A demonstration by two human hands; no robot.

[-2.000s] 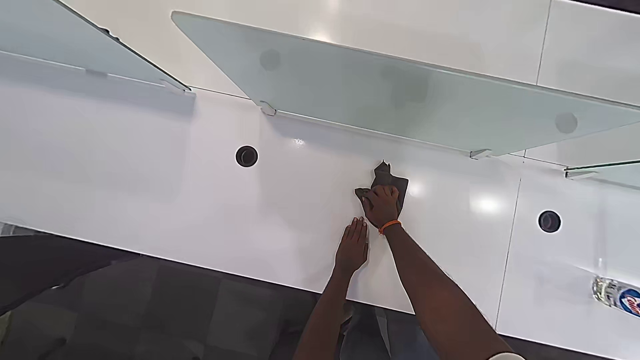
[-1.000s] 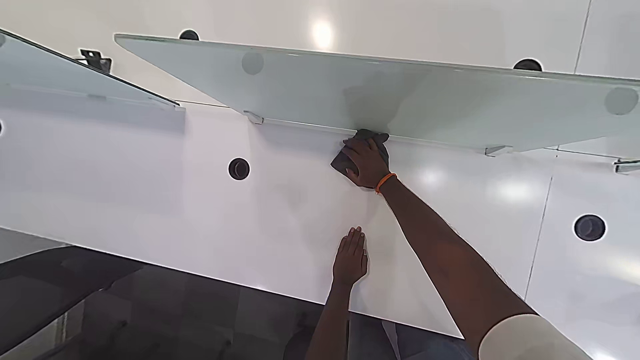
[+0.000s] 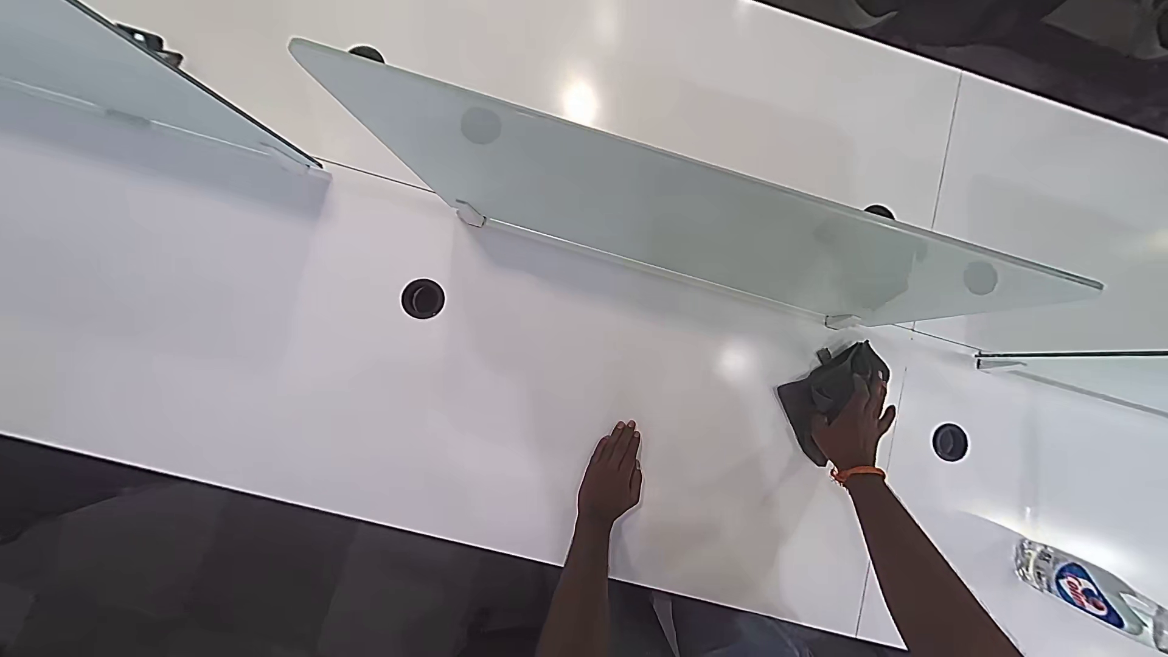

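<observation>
My right hand (image 3: 854, 427), with an orange band at the wrist, presses a crumpled dark cloth (image 3: 808, 401) onto the white desk top (image 3: 511, 383). The cloth lies just below the right-hand clip of the frosted glass divider (image 3: 675, 210), close to a seam in the desk. My left hand (image 3: 610, 474) rests on the desk near its front edge, fingers together and pointing away from me, with no object seen in it. Its palm is hidden.
A clear plastic bottle (image 3: 1086, 589) with a blue and red label lies at the lower right. Round black desk grommets (image 3: 423, 298) are set in the surface. More glass dividers stand at left (image 3: 155, 91) and right (image 3: 1086, 379). A black object (image 3: 146, 41) is behind the left one.
My right hand has carried the cloth to the right along the divider, from near its middle to its right-hand clip. My left hand stays on the desk near the front edge.
</observation>
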